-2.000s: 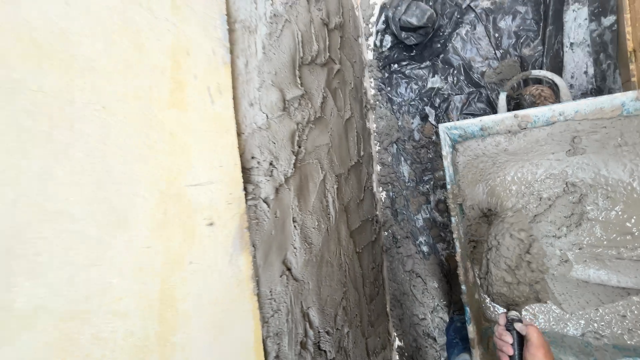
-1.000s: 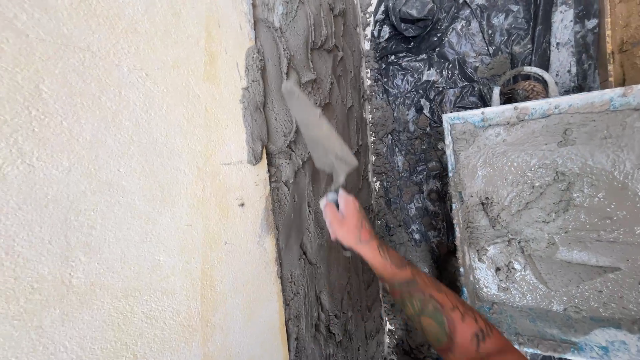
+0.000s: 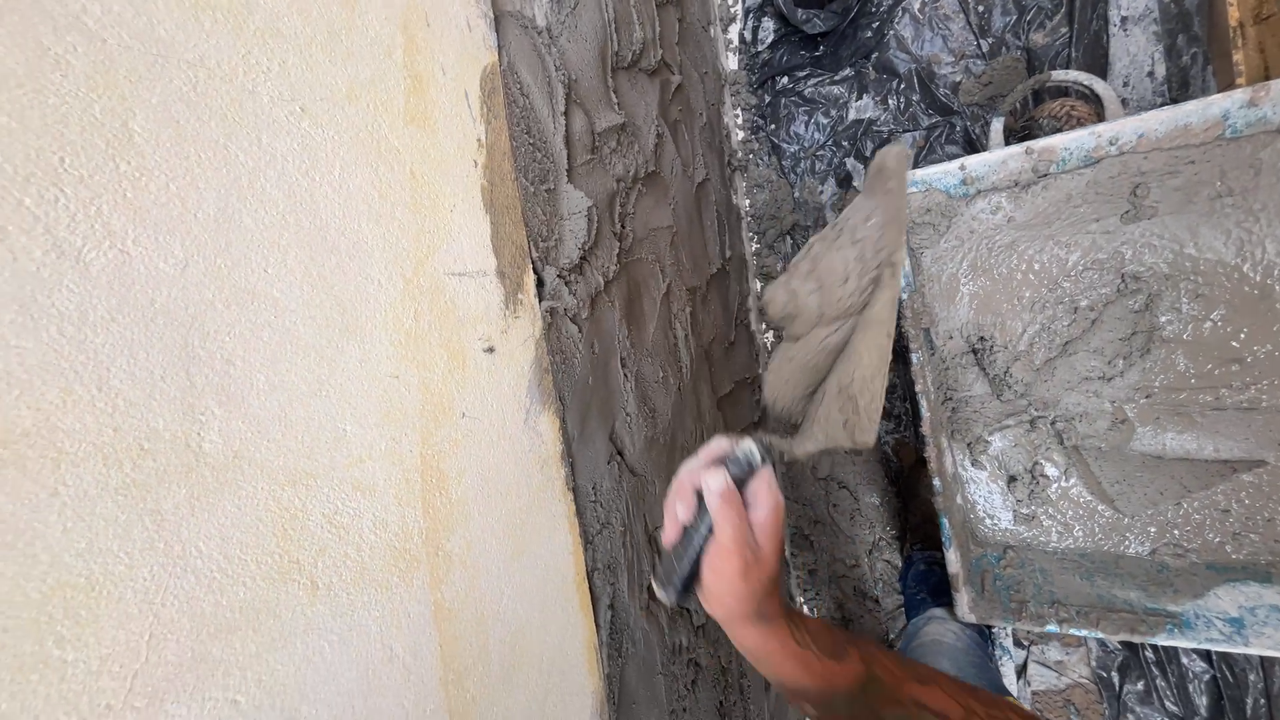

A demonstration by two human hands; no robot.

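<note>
My right hand [image 3: 725, 530] grips the dark handle of a trowel [image 3: 845, 310], reaching in from the lower right. A thick load of wet grey mortar covers the blade, which points up and to the right and is slightly blurred. Behind my hand and to its left runs a long strip of rough, ridged wet mortar [image 3: 640, 250], bordered on its right by a pale edge strip. To the right of the blade is a shallow mixing tray [image 3: 1090, 150] with wet mortar spread inside. My left hand is out of view.
A cream textured wall surface [image 3: 250, 350] fills the left, with a damp brown smear [image 3: 502, 190] at its edge. Black plastic sheeting [image 3: 860, 90] and a bucket-like container's pale rim [image 3: 1060, 80] lie behind the tray. A denim-clad leg [image 3: 950, 645] shows below.
My right hand and trowel have moved down and right from the upper mortar strip; the blade now carries a mortar load. The mortar lump on the cream wall's edge is gone, leaving a smear.
</note>
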